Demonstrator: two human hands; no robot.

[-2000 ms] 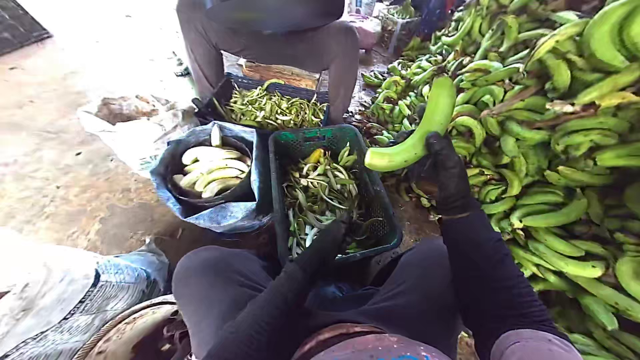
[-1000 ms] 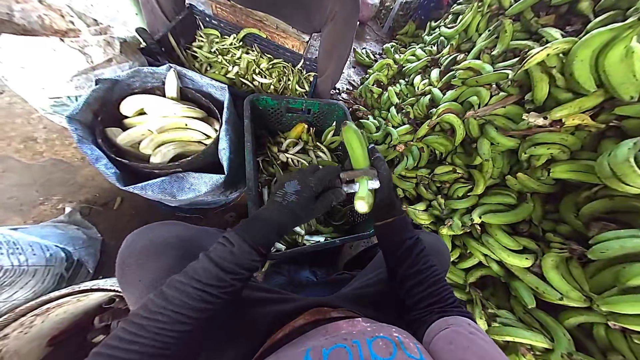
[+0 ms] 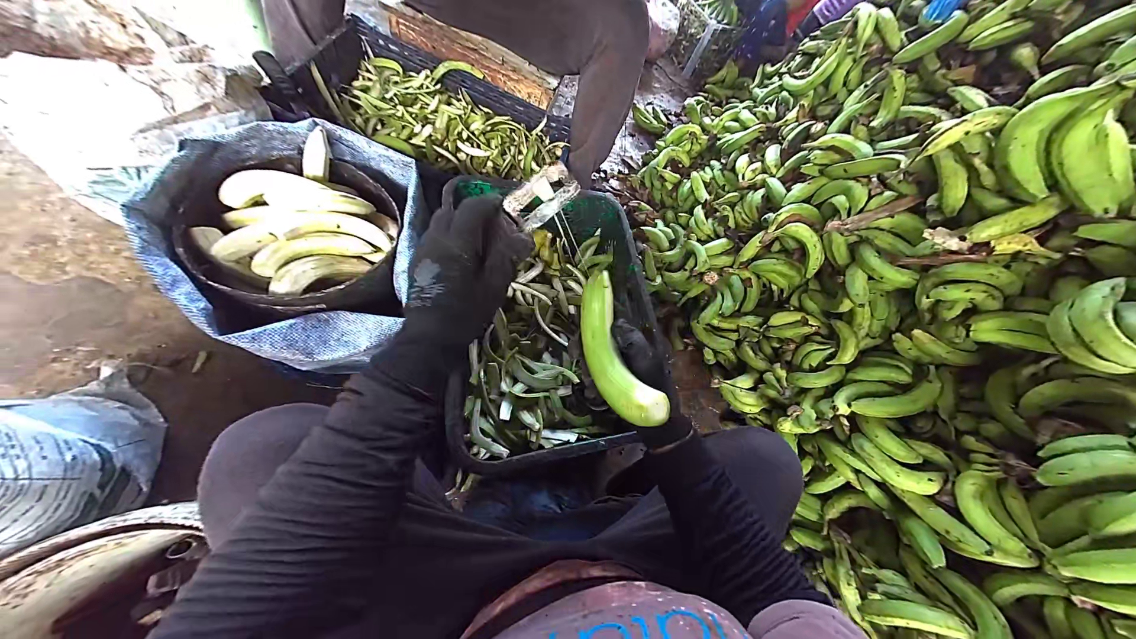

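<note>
My left hand [image 3: 470,257], in a black glove, is closed round the handle of a peeler [image 3: 543,197] above the far part of a green plastic crate [image 3: 635,266]. Thin strands hang from the peeler toward a green plantain [image 3: 612,359]. That plantain lies in my gloved right hand [image 3: 646,364], its far end partly peeled and its near end cut pale. Peel strips [image 3: 532,364] fill the crate beneath both hands. Peeled plantains [image 3: 306,226] lie in a round tub [image 3: 200,275] lined about with a blue woven sack [image 3: 355,342], left of the crate.
Unpeeled green plantains [image 3: 852,311] form a large heap on the right. Beyond my crate, another person [image 3: 612,80] sits by a dark crate of peels [image 3: 444,115]. A printed sack [image 3: 80,453] and the rim of a round container [image 3: 98,541] are at lower left.
The plantain, earlier raised whole in my right hand, is now lower over the crate. My left hand and the peeler have moved away from it, toward the far side of the crate.
</note>
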